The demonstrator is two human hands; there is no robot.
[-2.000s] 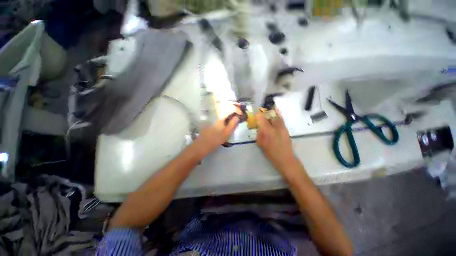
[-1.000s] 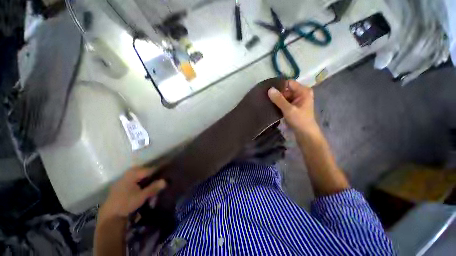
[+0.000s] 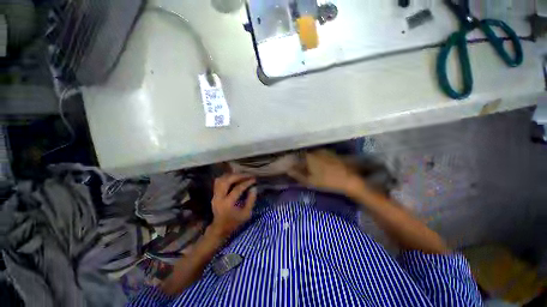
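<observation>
My left hand [image 3: 233,201] is over my lap below the table edge, its fingers curled; whether it grips fabric is unclear. My right hand [image 3: 327,172] is blurred, at the lap just under the table edge, beside bunched fabric [image 3: 270,166] that shows pale and dark. I cannot tell what it holds. The machine bed [image 3: 282,57] with the orange-yellow block [image 3: 307,32] is at the top, away from both hands.
A grey strip stack [image 3: 99,39] lies at the table's upper left. A white printed tag [image 3: 214,103] lies on the table [image 3: 150,114]. Green-handled shears [image 3: 460,66] and a small grey plate [image 3: 419,18] are at the right. Grey fabric [image 3: 54,234] is heaped lower left.
The brown strip stretched between my hands is no longer held up. Both hands have moved closer together at the lap. The view has shifted, so the machine bed sits higher.
</observation>
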